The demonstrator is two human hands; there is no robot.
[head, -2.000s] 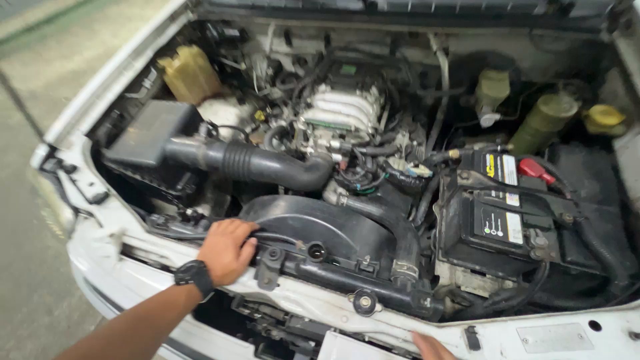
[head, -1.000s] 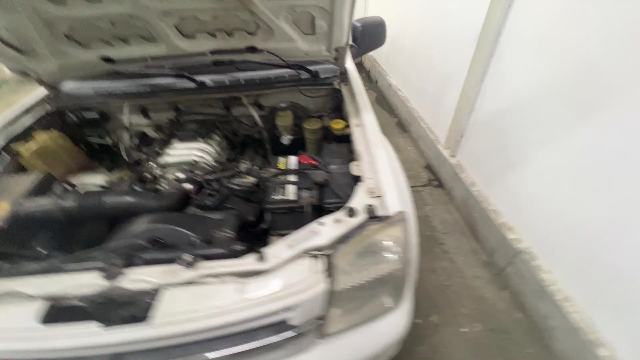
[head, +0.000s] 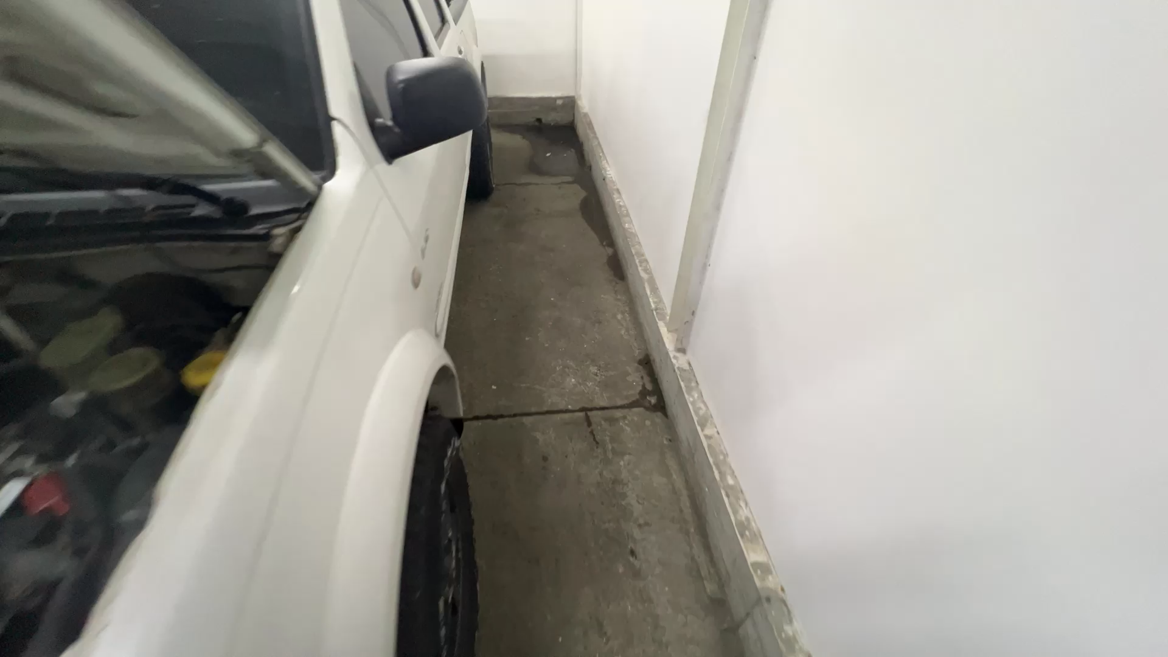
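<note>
Neither my left hand nor my right hand shows in the head view. On the left stands a white vehicle with its raised hood (head: 119, 100) at the upper left. Below the hood, the engine bay shows a yellow cap (head: 203, 370), a translucent reservoir (head: 125, 370) and a red battery terminal cover (head: 46, 495). The white front fender (head: 301, 365) runs along the bay's side, above a black tire (head: 438, 538). A dark side mirror (head: 436, 102) sticks out from the door.
A narrow concrete floor (head: 557, 319) runs between the vehicle and a white wall (head: 940, 319). A low concrete curb (head: 703, 429) edges the wall's foot, and a pale post (head: 716, 182) rises from it. Dark wet patches (head: 557, 151) mark the far floor.
The view has swung right, from the front of the engine bay to the vehicle's side. Two seconds ago my left hand rested on the front of the bay; it is out of view now.
</note>
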